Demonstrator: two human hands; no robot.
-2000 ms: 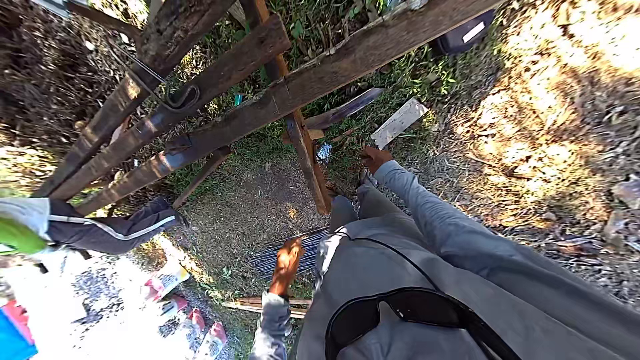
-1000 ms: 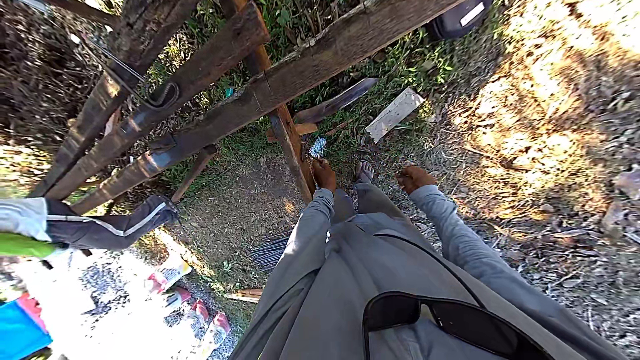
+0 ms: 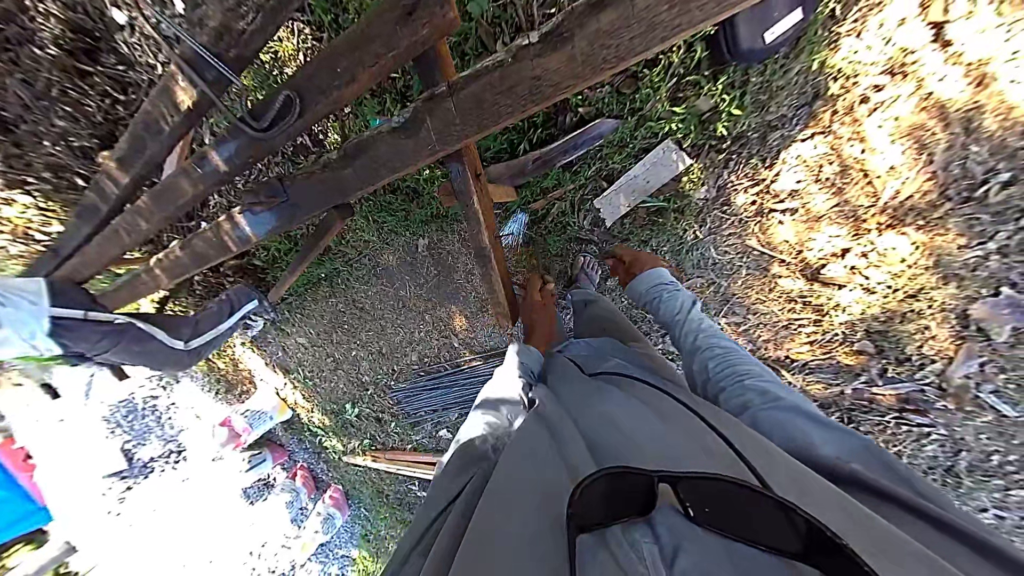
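Note:
My left hand (image 3: 539, 312) is beside the lower end of a narrow wooden post (image 3: 482, 232), its fingers curled; whether it holds anything is unclear. To its right, my right hand (image 3: 632, 262) is partly closed near my sandalled foot (image 3: 586, 272), and a small dark thing may be at its fingertips. Beyond the hands lies a small bundle of thin metal wires (image 3: 514, 229) on the grass. A pale board (image 3: 642, 182) rests farther off. Dark sunglasses (image 3: 720, 508) hang at my chest.
Heavy wooden beams (image 3: 384, 152) cross the upper left, with a looped cable (image 3: 272, 116) on one. Metal rods (image 3: 448, 388) lie on the ground at left. Another person's leg in striped trousers (image 3: 152, 324) is at far left, above several bags (image 3: 324, 512). A black case (image 3: 764, 32) stands at the top.
My left hand has swung from over the metal rods to the post's lower end, then drawn slightly back toward me. My right hand moved away from my left foot area, then slightly back inward.

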